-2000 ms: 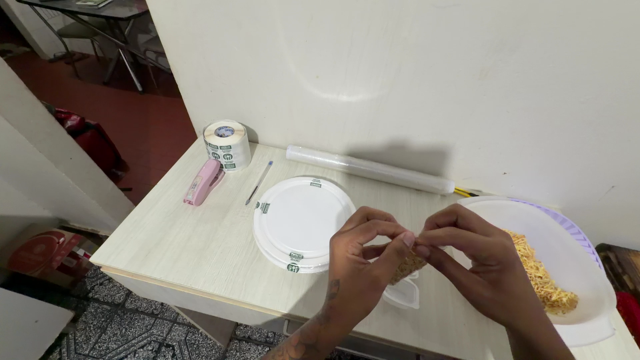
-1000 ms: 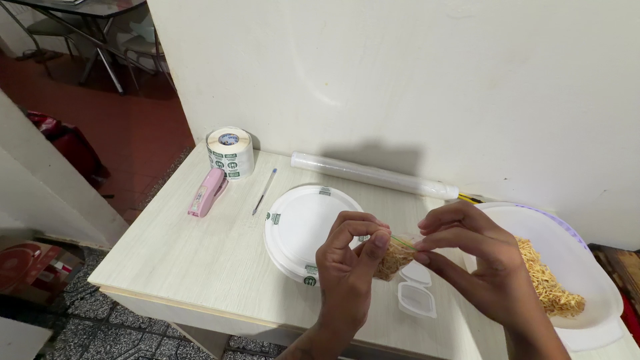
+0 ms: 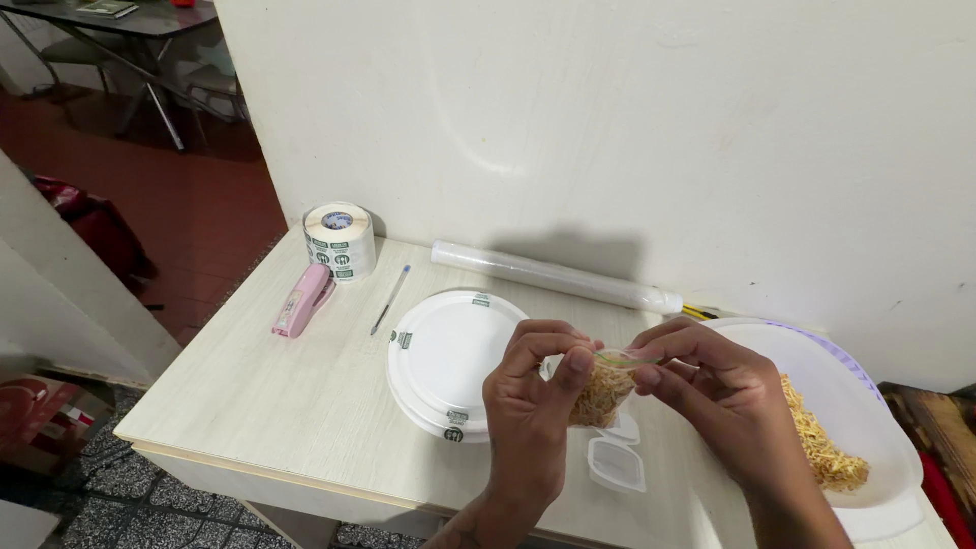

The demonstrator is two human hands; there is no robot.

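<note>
A small clear zip bag [image 3: 604,393] of golden shredded food is held up over the table between both hands. My left hand [image 3: 537,396] pinches its top left corner, and my right hand [image 3: 713,381] pinches the top right, beside the green zip line. Below the bag a small clear plastic container [image 3: 616,463] lies with its lid open. Left of my left hand sits a round white lidded container [image 3: 457,358] with green-printed stickers. At the right, a white plastic basin [image 3: 884,435] holds a heap of the same golden shreds [image 3: 823,450], partly behind my right hand.
A pink stapler [image 3: 303,300], a sticker roll [image 3: 339,240] and a pen [image 3: 390,300] are on the left of the wooden table [image 3: 252,396]. A roll of plastic film [image 3: 553,276] lies along the wall, with a yellow-and-black item [image 3: 698,311] at its right end.
The bag, mostly hidden by my fingers two seconds ago, now shows its filled body and zip line. Both hands keep hold near its top. The small container has come into fuller view.
</note>
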